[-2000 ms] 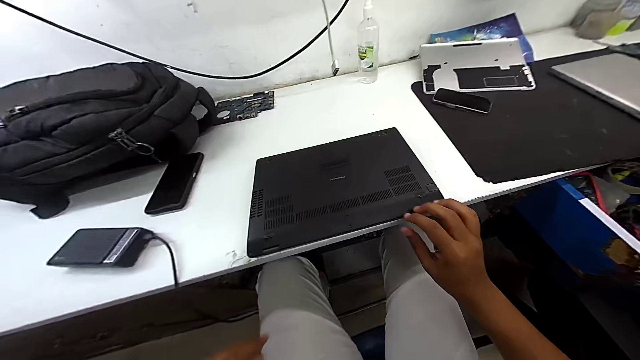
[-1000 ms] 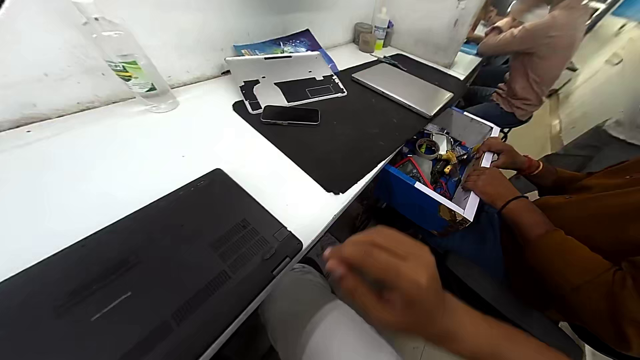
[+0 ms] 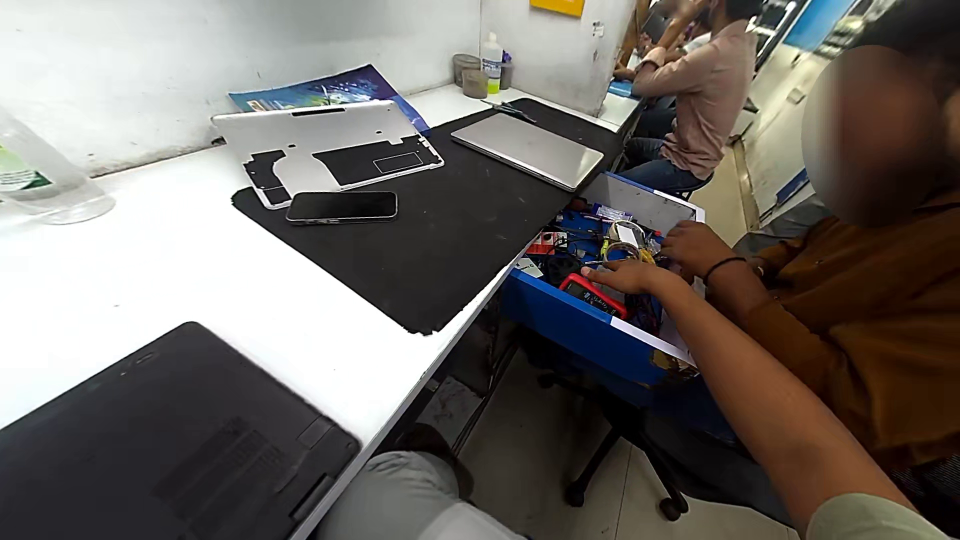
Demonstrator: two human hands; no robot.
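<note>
My right hand reaches into an open blue drawer, its fingers spread over the contents. Beneath and beside the fingertips lies a red-edged multimeter, with a roll of tape, cables and small parts around it. No firm grip on anything shows. A co-worker's hand is at the drawer's far right side, close to mine. The black laptop lies underside up on the white table at the lower left. My left hand is out of view.
On the black mat are a silver laptop cover, a smartphone and a closed silver laptop. A clear bottle stands at the left. The co-worker in brown sits close at the right; a chair base stands below.
My right hand has left the black laptop's edge and moved right, into the drawer. The view has swung to the right. One of the co-worker's hands has shifted at the drawer.
</note>
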